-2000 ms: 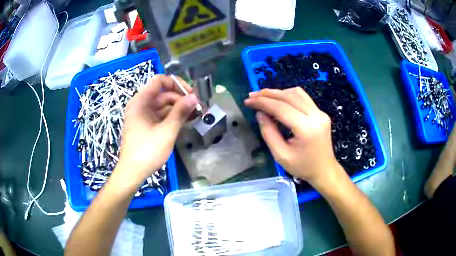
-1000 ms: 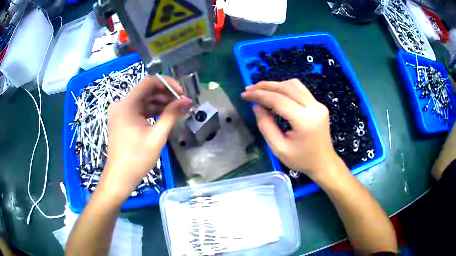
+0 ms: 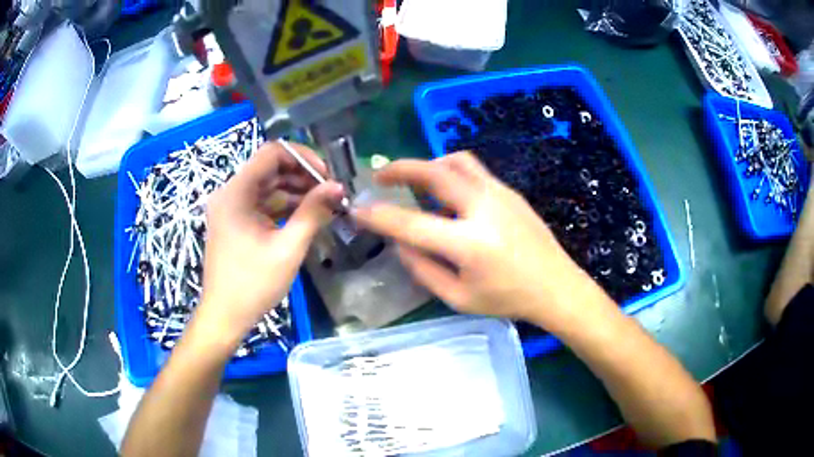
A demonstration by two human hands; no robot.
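Note:
My left hand (image 3: 263, 228) holds a thin white stick (image 3: 302, 161) between thumb and fingers, its lower end near the fixture block under the press. My right hand (image 3: 473, 236) is over the block, index fingertip close to the stick's lower end; it is blurred and I cannot tell if it holds anything. The grey fixture block (image 3: 359, 245) is mostly hidden by the right hand. The press ram (image 3: 342, 161) points down just above it. The base plate (image 3: 370, 294) lies under the block.
A blue tray of white sticks (image 3: 125, 268) is at left, a blue tray of black rings (image 3: 671, 254) at right. A clear plastic box (image 3: 522, 393) is nearest me. The press head (image 3: 303, 54) stands above. Another person's arm (image 3: 793, 254) is at the right edge beside a smaller blue tray (image 3: 754, 228).
My right hand has moved left from beside the black-ring tray to the block and now covers it. My left hand still holds the stick in about the same place.

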